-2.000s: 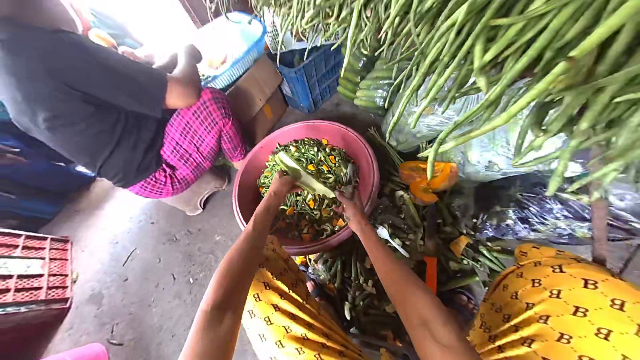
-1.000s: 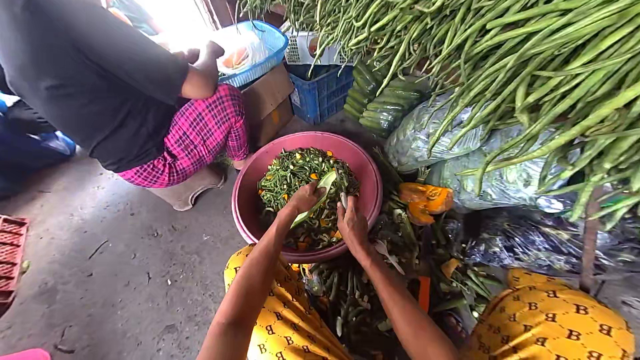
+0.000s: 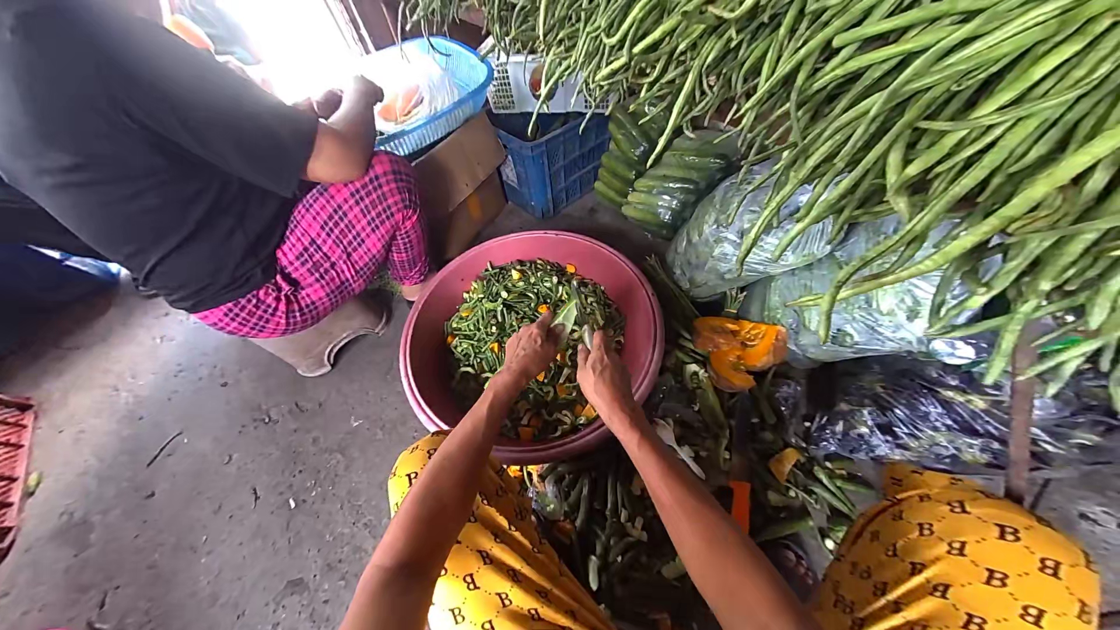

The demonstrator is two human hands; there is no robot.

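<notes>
A pink plastic basin point(image 3: 643, 350) holds cut green vegetables point(image 3: 507, 306) mixed with orange pumpkin pieces. Over its contents, my left hand point(image 3: 531, 350) grips a pale green vegetable piece point(image 3: 567, 317), which points up and right. My right hand point(image 3: 604, 372) is close beside it, fingers closed around a small, pale object point(image 3: 587, 335) that looks like a blade; too little of it shows to be sure. A cut pumpkin point(image 3: 739, 350) with orange flesh lies right of the basin. Below it is an orange-handled knife point(image 3: 740, 503) among the vegetables.
A person in a dark shirt point(image 3: 166, 149) sits at the left. Behind the basin stand a cardboard box point(image 3: 459, 184), a blue crate point(image 3: 556, 162) and a light blue basket point(image 3: 468, 74). Bagged cucumbers point(image 3: 674, 179), plastic bags of vegetables point(image 3: 866, 289) and long green beans point(image 3: 919, 131) fill the right side.
The long pale green piece, held between both hands two seconds ago, now shows only as a shorter part at my left hand. My hands have drawn closer together.
</notes>
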